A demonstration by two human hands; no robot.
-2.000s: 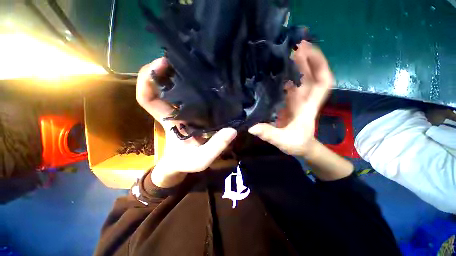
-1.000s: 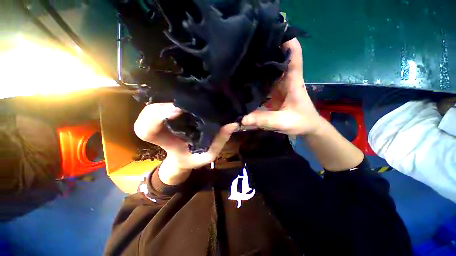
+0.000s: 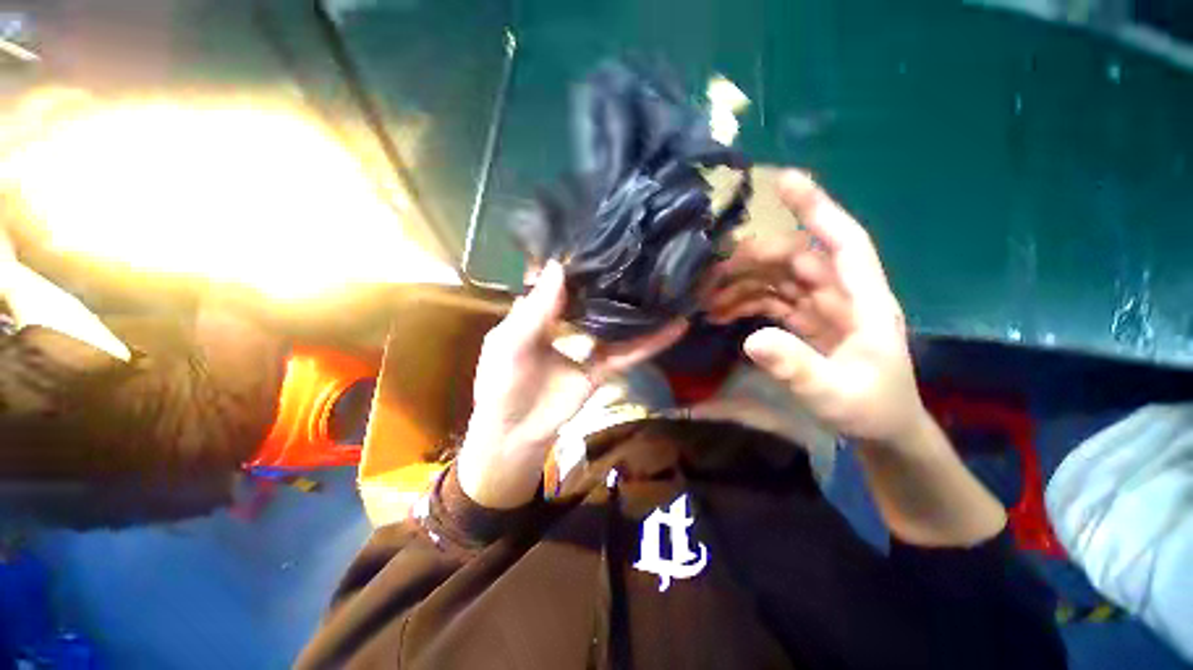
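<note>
The black spiky part is held up in front of my chest, over the bench edge; it is blurred. My left hand grips its lower left side with the fingertips. My right hand is just right of the part, with thumb and fingers apart; whether its fingertips touch the part is blurred. A small pale beige piece shows near my left fingers.
The green bench top lies behind the part, with a tan patch and a small pale item on it. A glaring light is at left. An open carton and red stools stand below. People's sleeves show at both sides.
The black part looks smaller and turned, and sits lower in the picture. My right hand has opened away from its side. The view has shifted, so the carton and stools appear further right.
</note>
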